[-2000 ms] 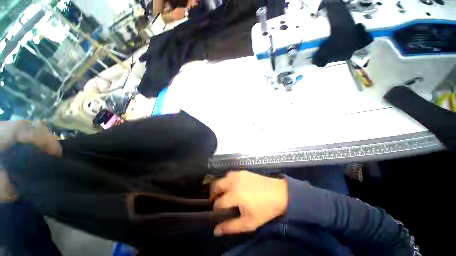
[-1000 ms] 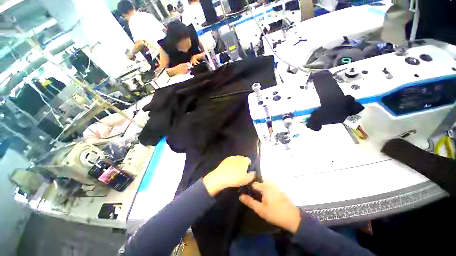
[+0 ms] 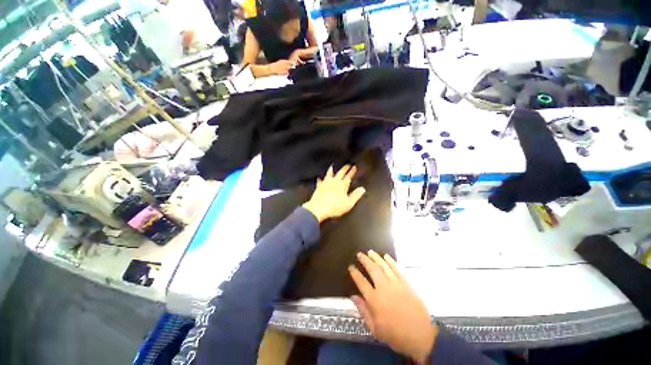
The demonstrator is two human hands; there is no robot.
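Note:
The black-brown garment panel lies spread on the white sewing table, left of the sewing machine head. Its near end reaches the table's front edge. My left hand rests flat on the panel's middle with fingers spread. My right hand lies at the panel's near right corner, fingers spread, partly on the cloth. Neither hand grips anything. The needle area is to the right of the panel, with no cloth under it.
A black cloth strip hangs over the machine arm. Snips lie below it. A dark strip lies at the right. A phone is on the neighbouring machine at left. A blue crate is below. A person sits beyond.
The panel's near part now lies flat on the table instead of bunched in my hands. My hands have let go and moved apart, left forward, right nearer the front edge.

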